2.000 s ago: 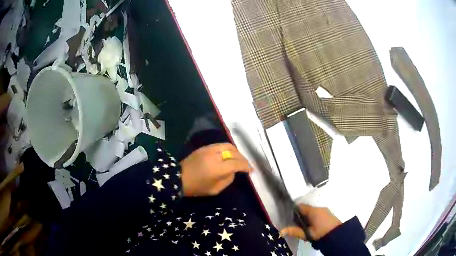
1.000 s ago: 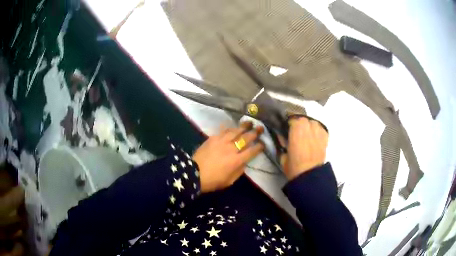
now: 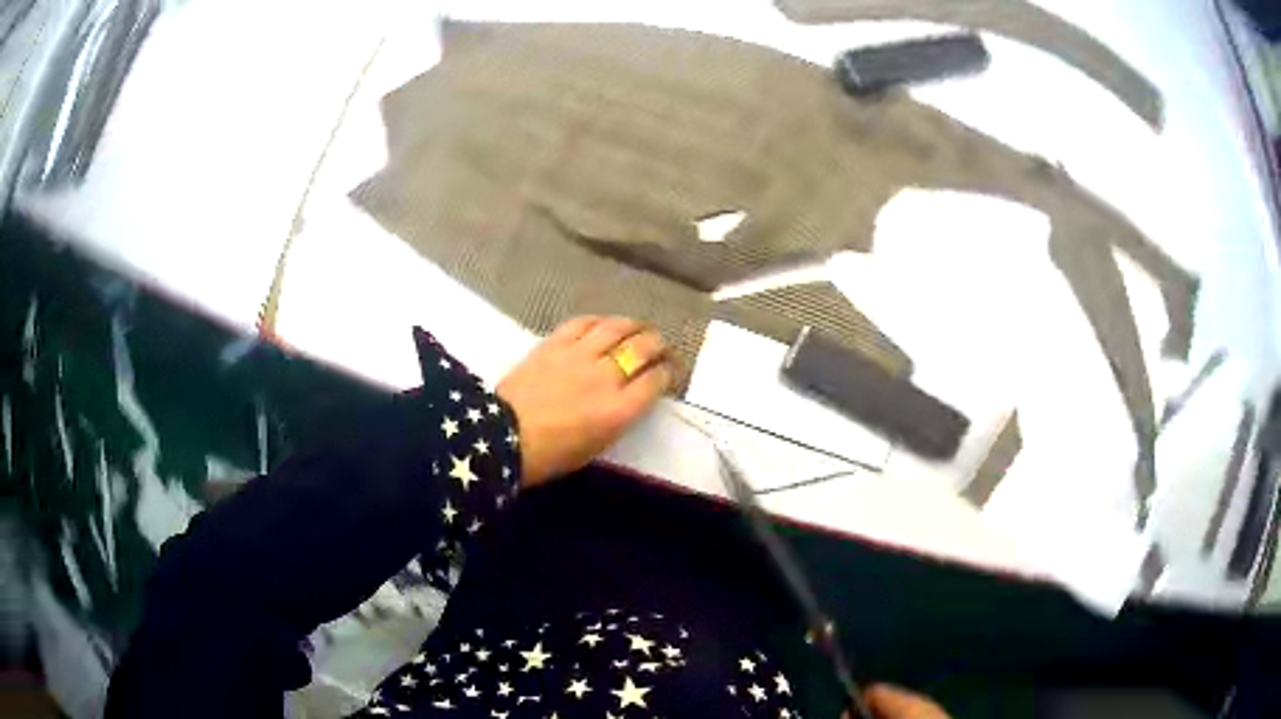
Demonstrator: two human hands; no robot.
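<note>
The checked cloth offcut (image 3: 618,127) lies on the white table, blurred. My left hand (image 3: 590,386), with a yellow ring, rests at its near edge, fingers together on the cloth; whether it pinches it I cannot tell. My right hand (image 3: 899,702) is cut off by the bottom edge, at the handle end of the dark shears (image 3: 781,555). The blades point up and left over the red table edge, tips near the template. The white outlined template (image 3: 752,372) lies beside the cloth with a dark weight (image 3: 874,393) on it.
A second dark weight (image 3: 913,62) lies at the cloth's far edge. A curved cloth strip (image 3: 1040,31) lies beyond it. Narrow cloth strips (image 3: 1103,302) hang off to the right. A small cloth piece (image 3: 993,461) lies near the table's red edge. Scraps litter the green floor.
The view has swung left. My right hand and the shears have moved down toward me, away from my left hand. My left hand now lies flat at the cloth edge.
</note>
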